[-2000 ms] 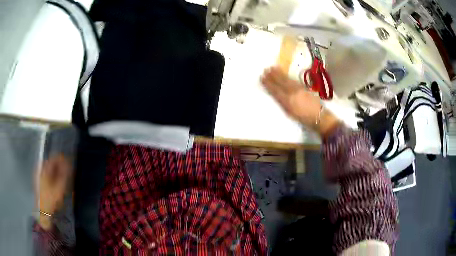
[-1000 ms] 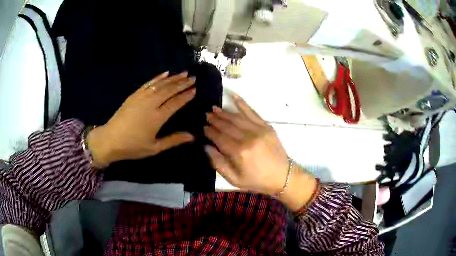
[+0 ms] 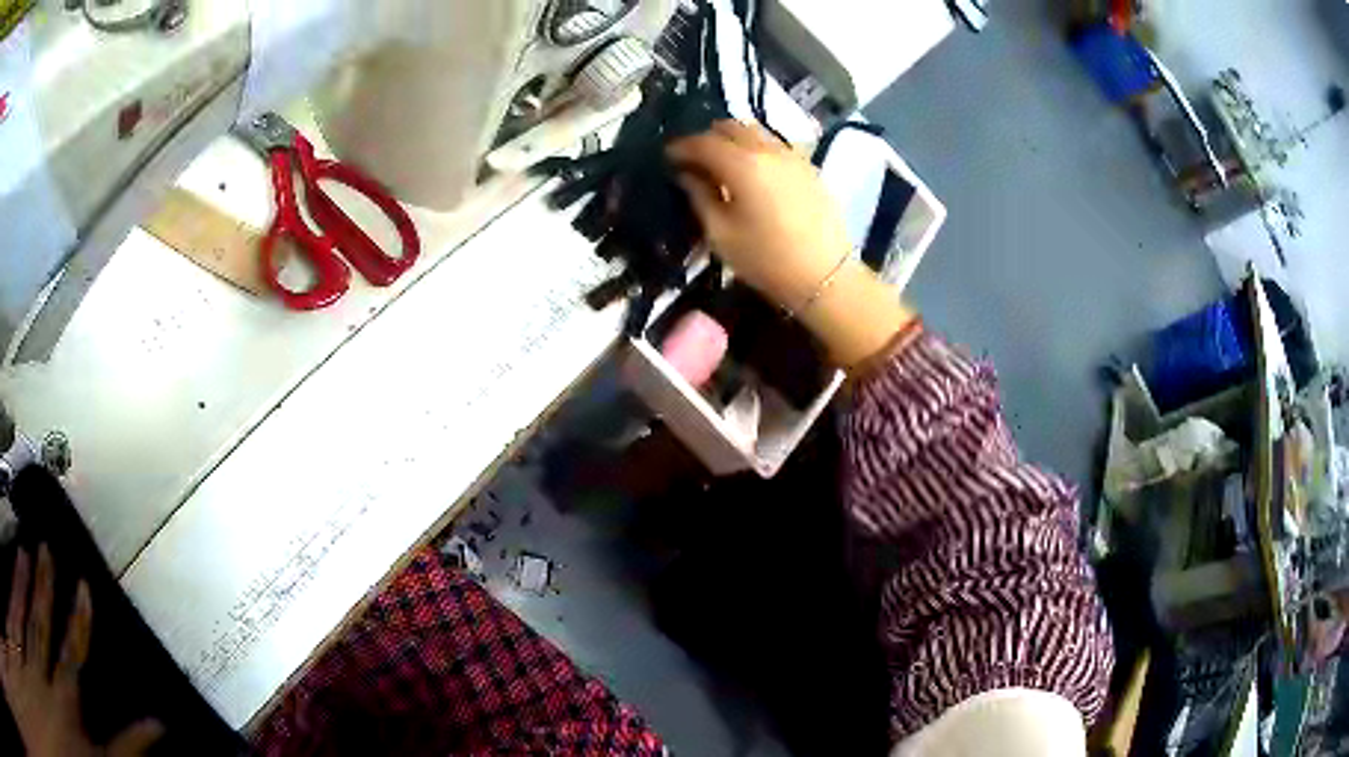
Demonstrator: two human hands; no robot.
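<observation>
The black garment panel [image 3: 48, 518] lies at the lower left, mostly cut off by the picture's edge. My left hand [image 3: 56, 658] rests flat on it with fingers spread, partly out of the picture. A bunch of black zippers [image 3: 629, 192] lies by the table's right corner, over the side tray [image 3: 718, 425]. My right hand [image 3: 762, 207] is at the bunch with bent fingers. It is slightly blurred, and whether it grips a zipper cannot be told.
The cream-white machine [image 3: 429, 96] stands at the upper left. Red-handled scissors [image 3: 318, 237] lie beside a yellow-brown ruler [image 3: 207, 237]. A pink object [image 3: 692, 348] is in the tray. Black-and-white striped pieces [image 3: 728, 59] lie behind the bunch. Another station with a blue container [image 3: 1198, 355] stands far right.
The view has swung right. My right hand has left the panel's edge and moved to the zipper bunch at the side tray. My left hand remains on the panel.
</observation>
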